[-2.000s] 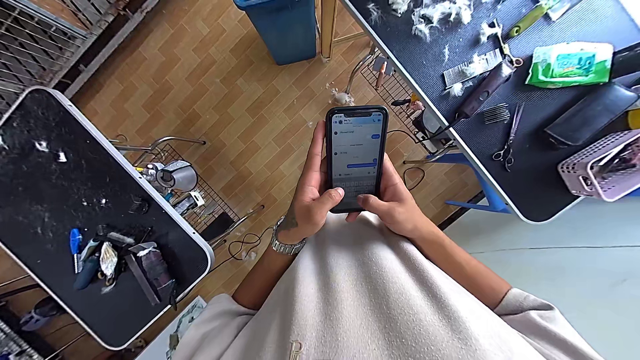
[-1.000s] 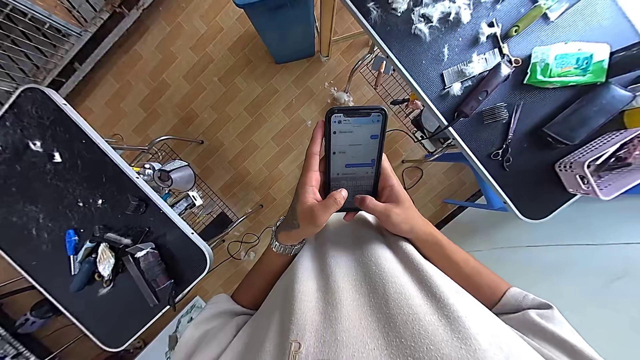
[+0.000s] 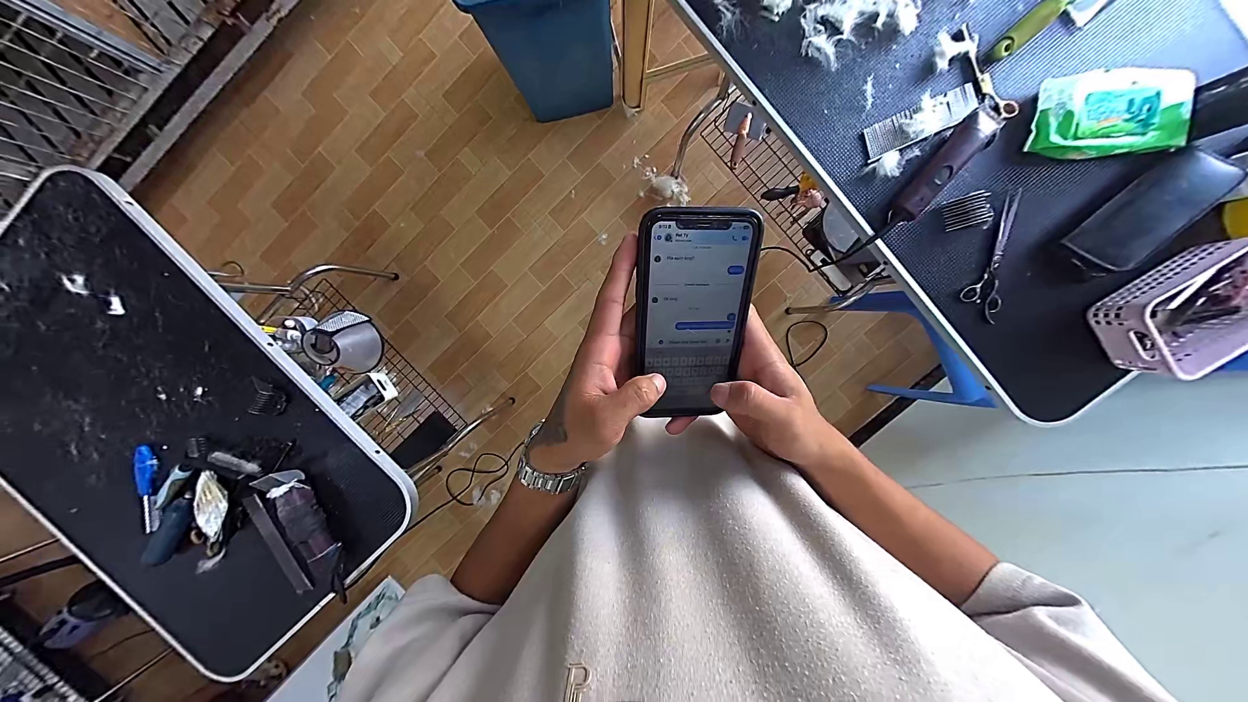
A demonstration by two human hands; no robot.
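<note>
A smartphone (image 3: 697, 312) in a dark case is held upright between both hands, its screen lit with a chat and a keyboard. My left hand (image 3: 604, 385) wraps the phone's left side, thumb over the lower left of the screen; a metal-band watch (image 3: 551, 474) is on that wrist. My right hand (image 3: 773, 395) supports the right side, its thumb at the lower right edge of the screen. Some fingers are hidden behind the phone.
At right, a grooming table (image 3: 1048, 380) bears hair clippers (image 3: 951, 161), scissors (image 3: 996, 258), a wipes pack (image 3: 1111, 112), a lilac basket (image 3: 1121, 312) and white fur. Another black table (image 3: 88, 361) at left holds tools. A blue bin (image 3: 551, 58) stands ahead on the tiled floor.
</note>
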